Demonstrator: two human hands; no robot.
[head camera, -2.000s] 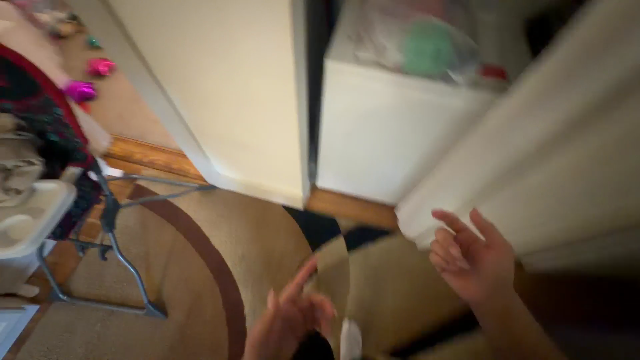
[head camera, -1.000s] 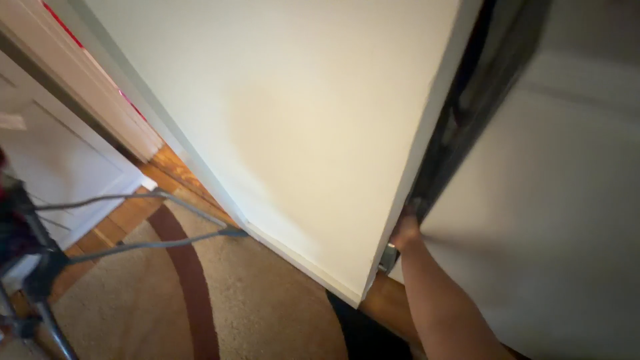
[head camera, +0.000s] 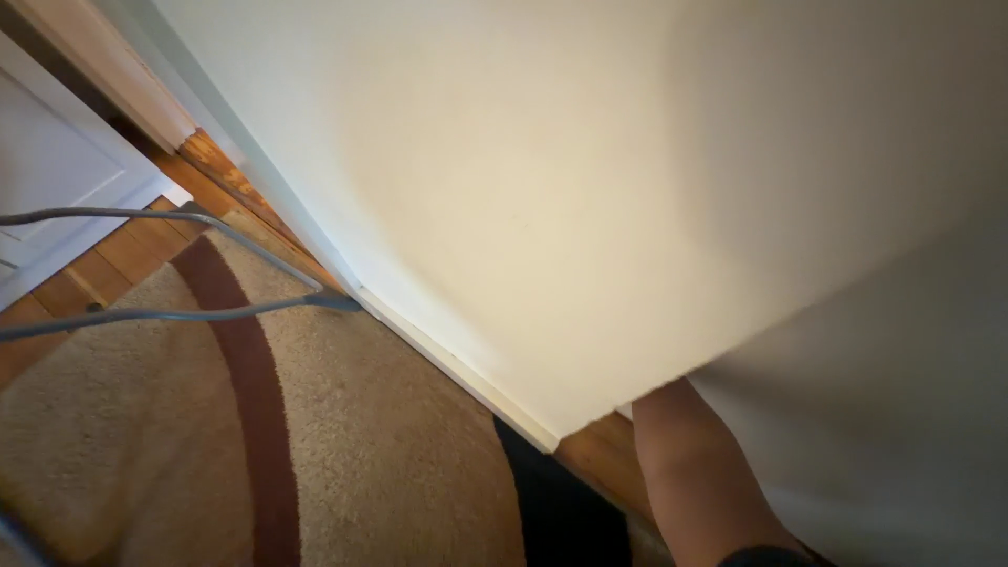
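A bare forearm, seemingly my right one, comes up from the lower right. It passes behind the edge of a cream wall (head camera: 512, 220), in the gap between that wall and a pale surface (head camera: 882, 409) on the right. The wall hides my right hand, so what it touches or holds cannot be seen. A dark cuff (head camera: 764, 556) shows at the bottom of this arm. My left hand is outside the view.
Grey metal tube legs (head camera: 150, 313) stand at the left on a beige rug (head camera: 354, 394) with maroon and black bands. Beyond are wooden floorboards (head camera: 102, 260) and a white panelled door (head camera: 55, 157). A white baseboard (head camera: 457, 374) edges the wall.
Both hands were in view above the rug two seconds ago. One second ago one hand was in the dark gap beside the wall; now the wall edge covers it. The view has moved closer to the wall.
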